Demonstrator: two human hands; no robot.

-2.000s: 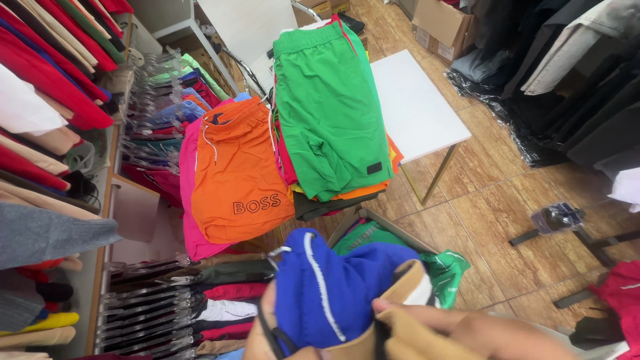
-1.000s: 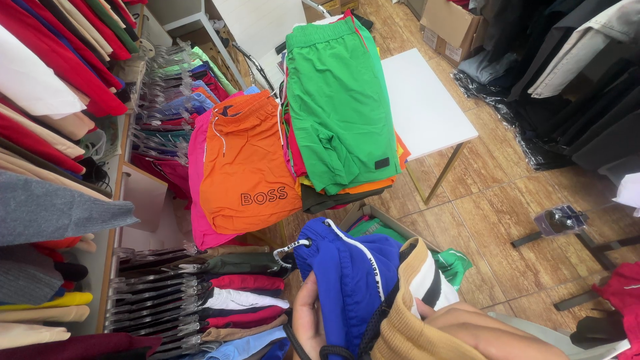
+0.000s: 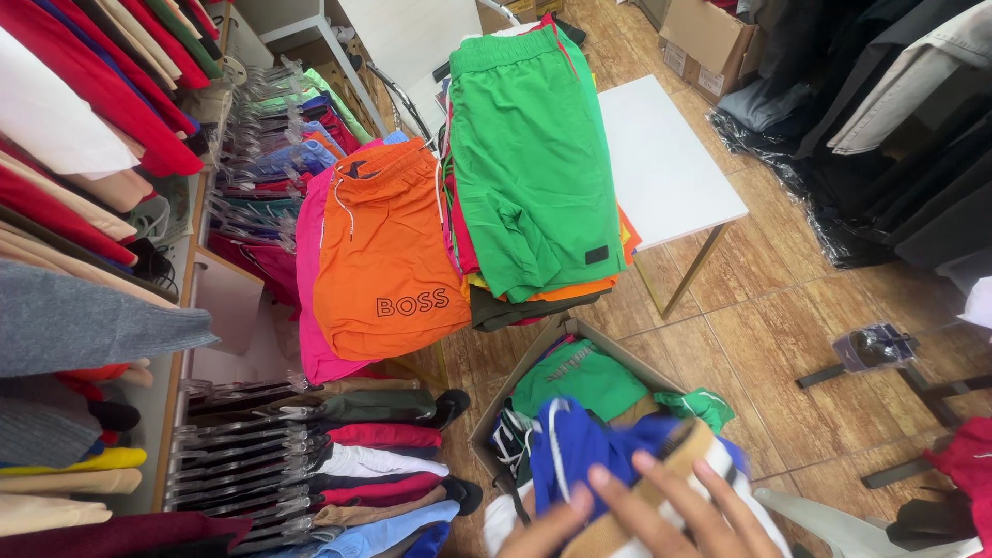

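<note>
Blurred at the bottom edge, my right hand (image 3: 674, 504) lies over a bundle of garments, its fingers spread. My left hand does not show. Under and beyond the fingers are blue shorts (image 3: 577, 449) with a white drawcord, a tan waistband-like piece (image 3: 620, 519) and white cloth with a black stripe. Just past them stands an open cardboard box (image 3: 496, 387) holding green printed clothing (image 3: 577, 376). Farther off, green shorts (image 3: 535, 155) top a stack of folded garments, beside orange BOSS shorts (image 3: 387, 256) lying on pink ones (image 3: 314, 310).
Racks of hanging clothes fill the left, with shorts on clear hangers (image 3: 240, 457). A white table (image 3: 666, 163) is beyond the stack. At the right are dark garments (image 3: 914, 155), a cardboard carton (image 3: 705, 46), a dark metal stand (image 3: 922, 395) and a pale chair-like piece (image 3: 821, 527).
My left hand, earlier at the blue shorts, no longer shows. The right hand's fingers have spread over the bundle. More of the box and its green clothing shows.
</note>
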